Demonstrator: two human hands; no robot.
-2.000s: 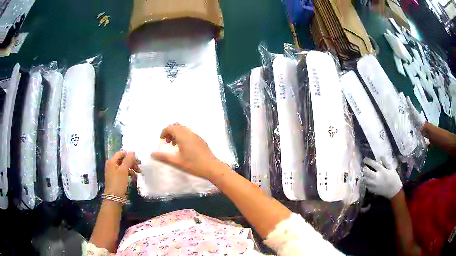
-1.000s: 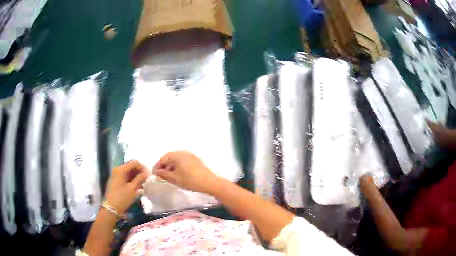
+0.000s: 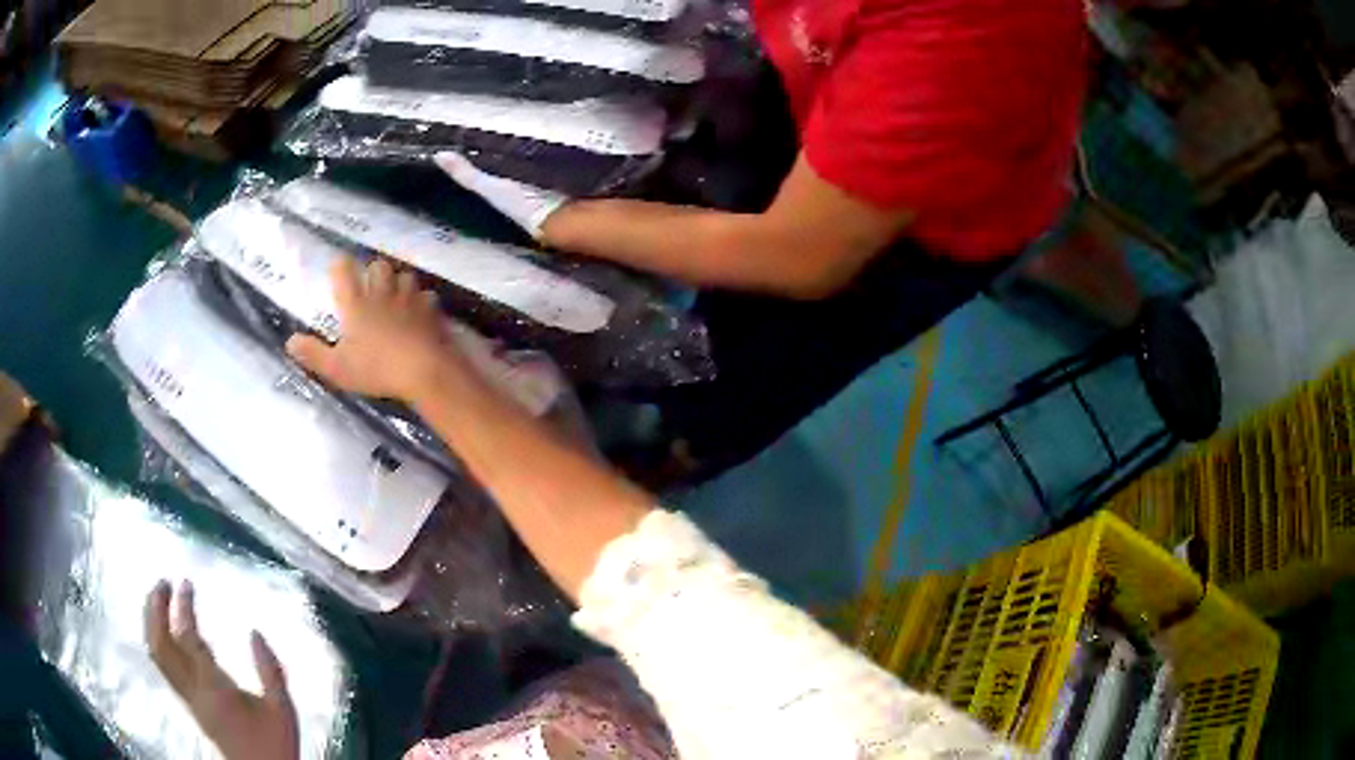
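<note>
Several bagged units (image 3: pixel 275 423), long and white with dark sides under glossy wrinkled film, lie side by side at the left centre. My right hand (image 3: pixel 379 330) is across one bagged unit (image 3: pixel 265 256), with the thumb at its near edge and the fingers at its far edge. My left hand (image 3: pixel 223 686) lies palm down with fingers apart on the shiny stack of poly bags (image 3: pixel 112 609) at lower left and holds nothing. The stack is cut off by the picture's edge.
A red-shirted person (image 3: pixel 936 119) leans in, a white-gloved hand (image 3: pixel 505 193) beside further bagged units (image 3: pixel 491 119). Flattened cartons (image 3: pixel 193 60) and a blue object (image 3: pixel 107 141) are upper left. A black stool (image 3: pixel 1174 371) and yellow crates (image 3: pixel 1011 639) stand right.
The view has swung right. My right hand has left the bag stack, where both hands were close together, and reached over to the bagged units. My left hand's fingers have spread flat.
</note>
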